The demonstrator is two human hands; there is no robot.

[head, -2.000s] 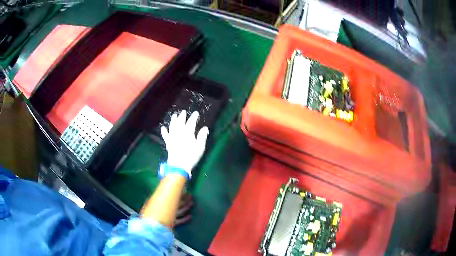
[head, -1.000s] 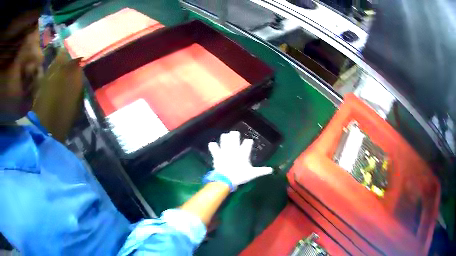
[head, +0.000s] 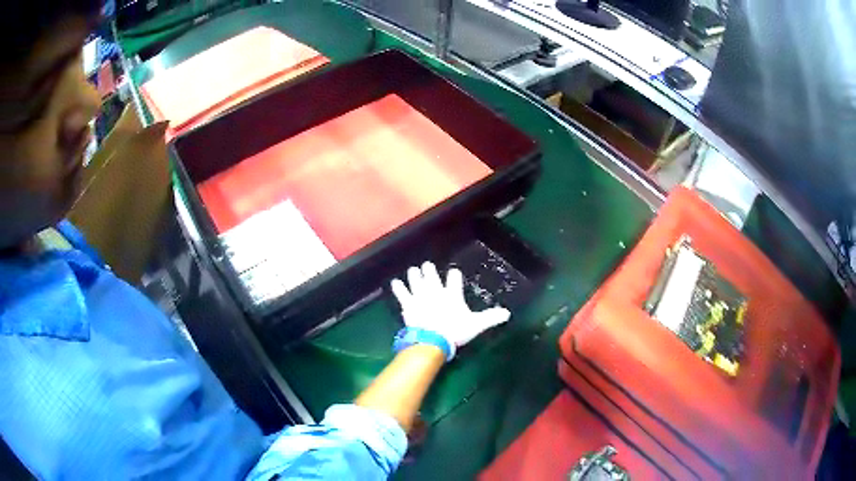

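Note:
My left hand (head: pixel 439 305), in a white glove with a blue wrist strap, is palm down with its fingers spread at the near left edge of a small black tray (head: pixel 526 268). It holds nothing that shows. Tiny silver screws (head: pixel 488 272) lie scattered in the tray. Whether the fingertips touch the tray is unclear. A blurred brownish shape shows beside my forearm; I cannot tell what it is. My right hand is not in view. A circuit board (head: pixel 601 465) is mostly cut off by the bottom edge.
A deep black tote (head: pixel 375 225) with red lining holds white gridded pieces (head: pixel 277 249). Stacked red foam trays (head: pixel 601 338) at right carry a board (head: pixel 699 305). Red sheets (head: pixel 230 75) lie behind the tote. A person in blue (head: pixel 103 376) is close at left. A metal rail edges the bench.
The view has turned left, so the tote and foam trays sit further right and the lower board is nearly out of frame. The person at left has come into view. My left hand stays by the screw tray.

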